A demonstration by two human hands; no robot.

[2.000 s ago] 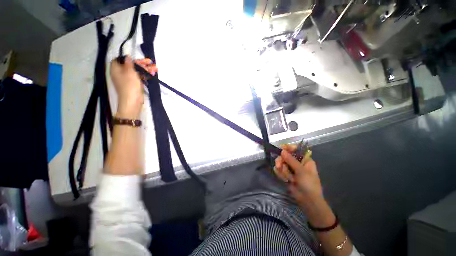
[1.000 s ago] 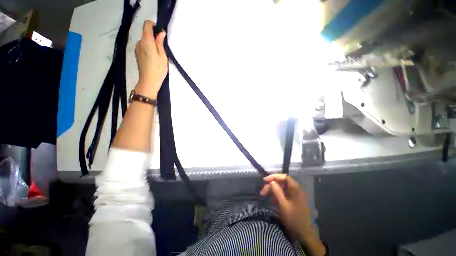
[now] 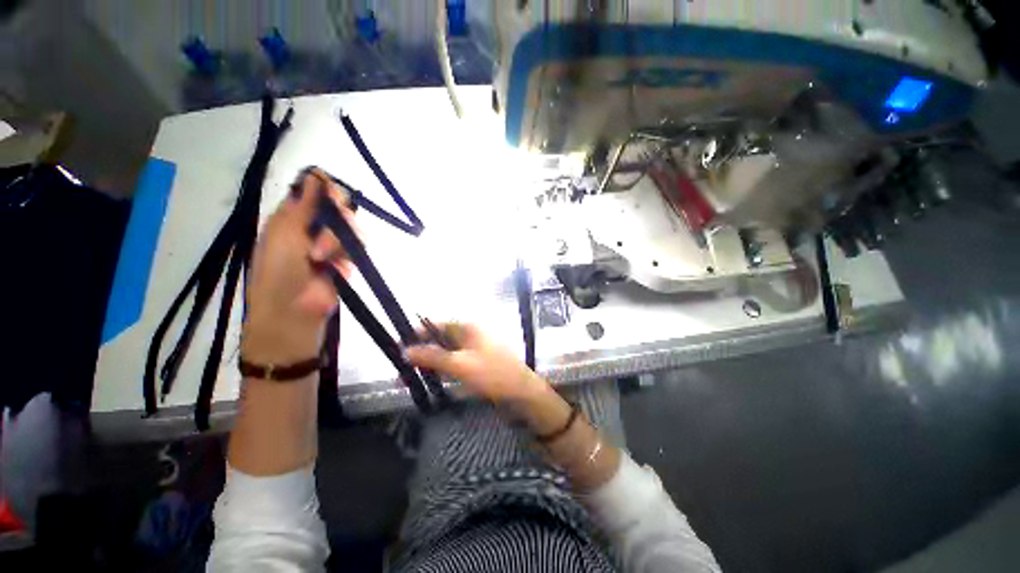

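My left hand (image 3: pixel 300 252) is closed on black straps (image 3: pixel 364 269) above the left part of the white table. Two lengths run down to my right hand (image 3: pixel 464 360), which touches them near the table's front edge; its fingers are blurred. Small dark blades seem to show at the right fingers. A thin strap end (image 3: pixel 378 174) lies bent on the table beyond my left hand. A strap bundle (image 3: pixel 229 229) lies at the table's left. Another black strip (image 3: pixel 329 358) shows partly behind my left wrist.
The sewing machine (image 3: pixel 716 84), with blue stripe and lit display, stands at the back right. A narrow black strip (image 3: pixel 526 313) lies near its bed. Blue-capped bottles (image 3: pixel 274 47) stand behind the table. My striped lap is below the edge.
My right hand has moved left and up toward the straps. My left hand has come nearer with the straps, whose far end now lies bent on the table. The view has shifted, showing more machine.
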